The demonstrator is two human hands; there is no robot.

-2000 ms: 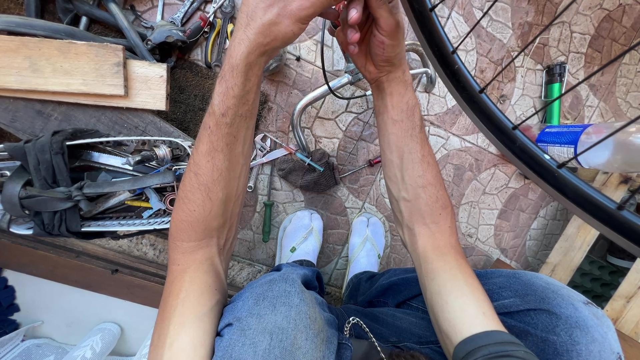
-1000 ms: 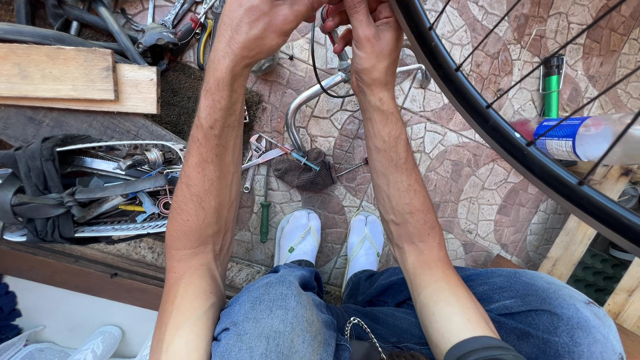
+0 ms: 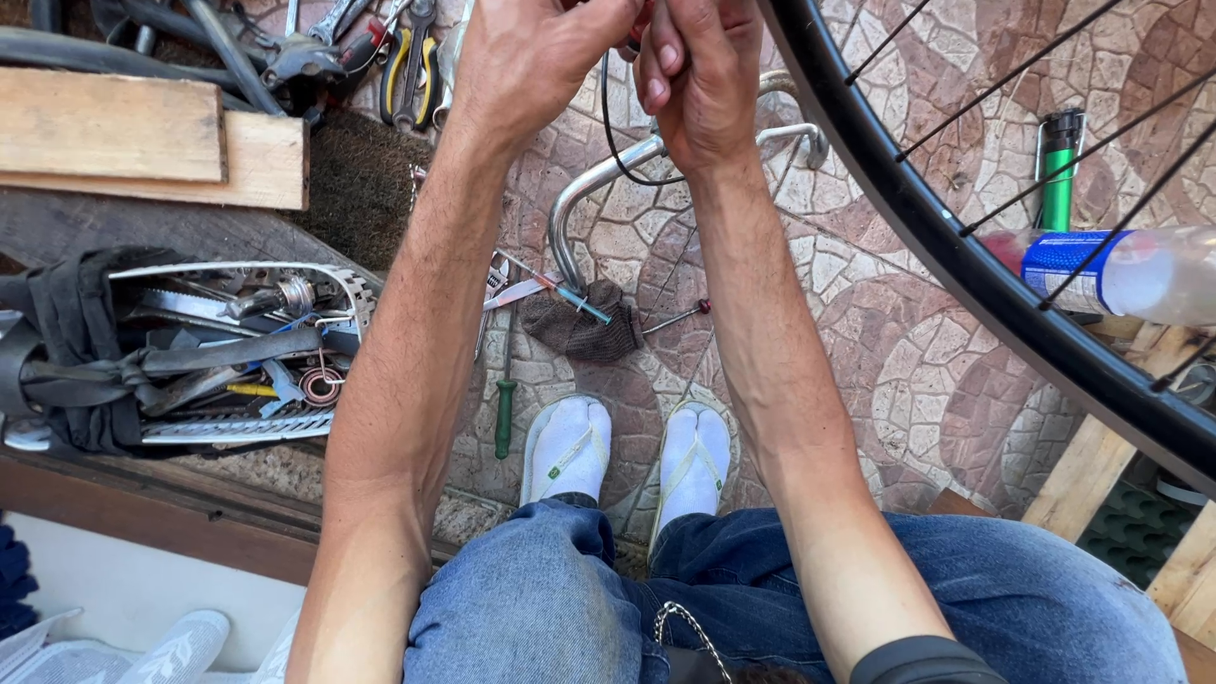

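My left hand [image 3: 532, 66] and my right hand [image 3: 708, 81] meet at the top edge, fingers bent around something small and partly red that the fingers and the frame edge mostly hide. A thin black cable [image 3: 611, 133] loops down beside them. Behind the hands is a curved metal handlebar [image 3: 570, 204], its lower end by a dark knitted cloth [image 3: 584, 328]. A syringe with a blue-green barrel [image 3: 581, 304] lies across that cloth. A bicycle wheel's black rim [image 3: 879, 185] passes close to the right of my right hand.
A green-handled screwdriver [image 3: 503, 418] and another screwdriver [image 3: 703, 306] lie on the paving. At left are a tool-filled holder [image 3: 237, 432], wooden boards [image 3: 114, 123] and yellow-black pliers [image 3: 397, 81]. At right are a plastic bottle [image 3: 1154, 275], a green cylinder [image 3: 1057, 180] and wooden slats [image 3: 1083, 475].
Both hands stay close together at the top edge, with small shifts of the fingers. The handlebar and the tools on the ground have not plainly moved.
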